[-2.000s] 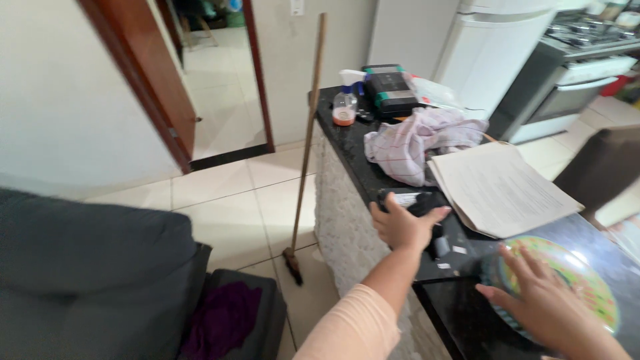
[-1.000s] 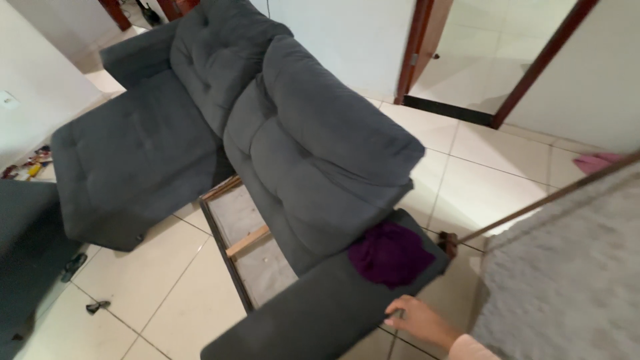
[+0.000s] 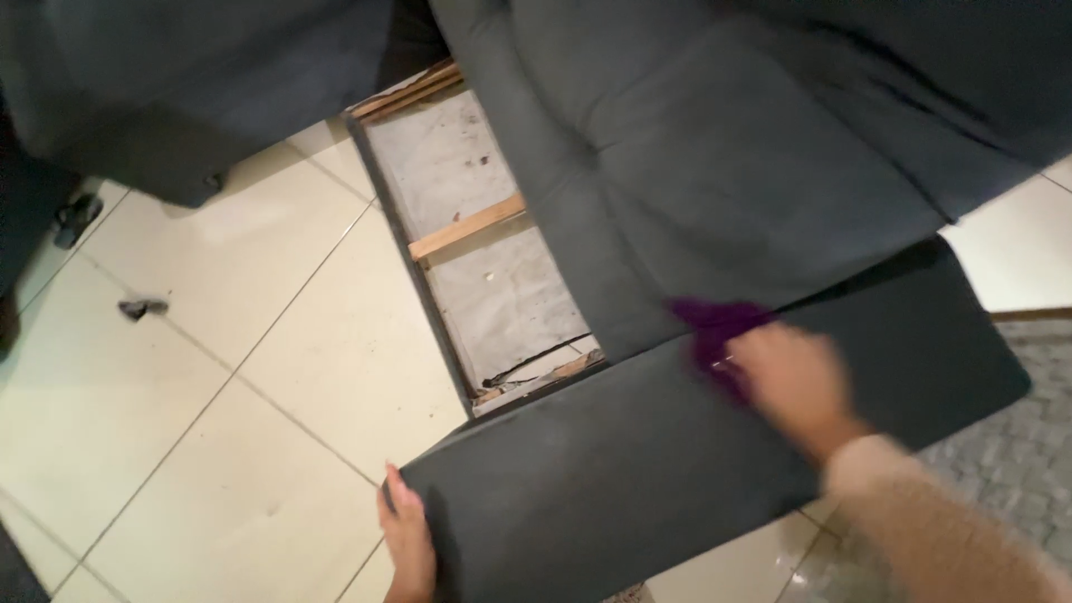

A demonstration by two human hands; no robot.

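Observation:
My right hand (image 3: 791, 381), blurred by motion, is closed on a purple cloth (image 3: 720, 339) over the sofa's dark grey armrest (image 3: 603, 469). Part of the cloth lies against the sofa's tufted back cushion (image 3: 670, 167). At the armrest's near left end, my left hand (image 3: 408, 528) rests on the edge with its fingers along the corner and holds nothing. Beside the back cushion, the sofa's open seat frame (image 3: 502, 251) shows a wooden crossbar (image 3: 467, 228) over pale lining.
Another grey sofa section (image 3: 209, 84) stands at the upper left. Dark footwear (image 3: 77, 219) and a small dark object (image 3: 142, 308) lie on the tiled floor (image 3: 276, 335). A rough stone-textured surface (image 3: 1022, 452) is at the right.
The view has swung from the counter to the sofa and come closer. The purple cloth, lying on the armrest one second ago, is now in my right hand. My left hand now touches the armrest's end.

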